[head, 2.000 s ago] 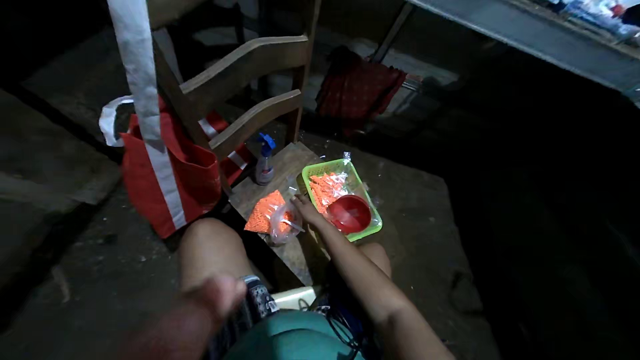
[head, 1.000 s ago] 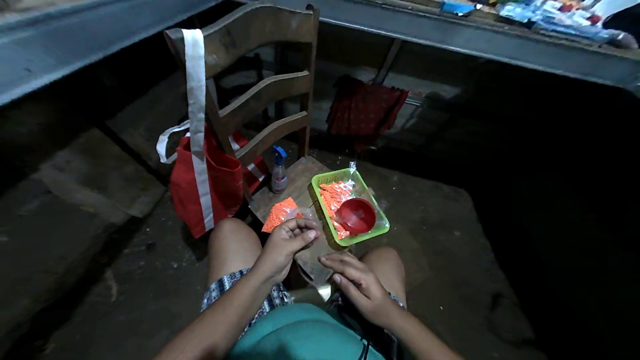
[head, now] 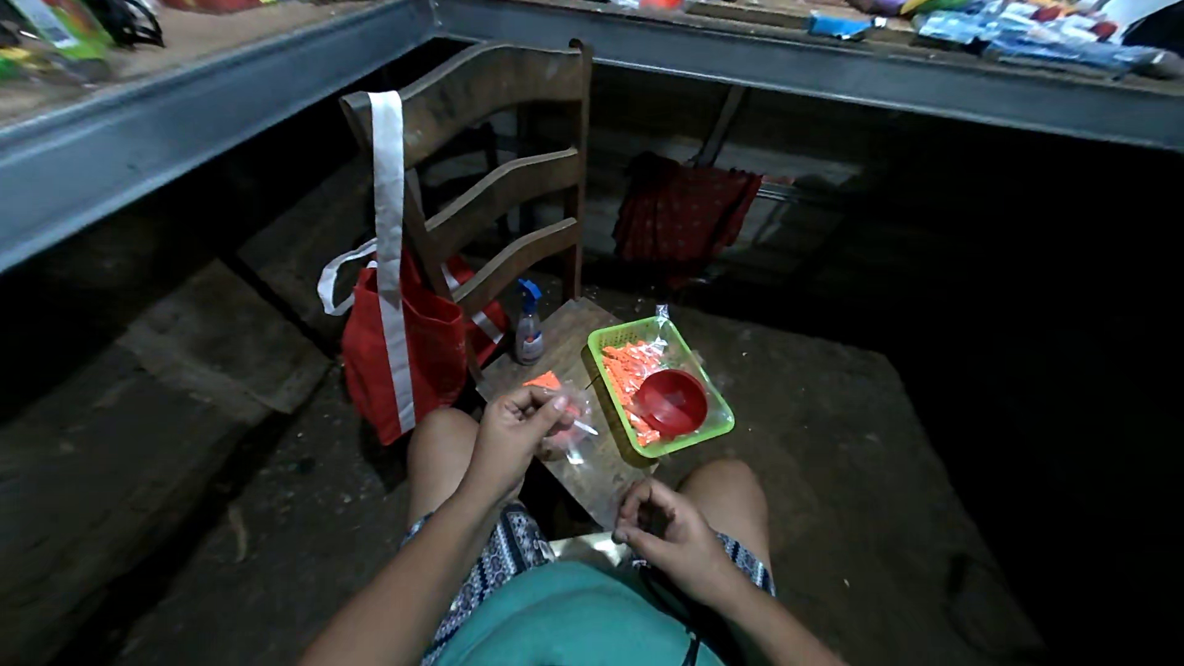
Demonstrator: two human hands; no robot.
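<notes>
My left hand (head: 520, 433) is raised over the near left part of the wooden chair seat (head: 601, 476), thumb and forefinger pinched; whether something thin is between them is unclear. Just beyond and partly hidden by it lies a clear plastic bag (head: 575, 427) with a small white stick-like thing and orange pieces (head: 544, 380). Lower right, my right hand (head: 671, 532) hovers near the seat's front edge with curled fingers; I cannot tell if it holds anything. A green plastic basket (head: 720, 427) on the seat holds orange pieces (head: 629, 370), clear plastic and a red bowl (head: 672, 403).
A spray bottle (head: 529, 324) with a blue head stands at the seat's back left. A red bag (head: 370, 356) with white straps hangs from the chair back (head: 504, 185). Metal-edged tabletops (head: 832, 79) run behind and left. A red cloth (head: 683, 208) hangs beneath.
The view has tilted up since the first frame. Two seconds ago the right hand was by the bag and basket; now it is nearer my lap. The left hand has come over the seat.
</notes>
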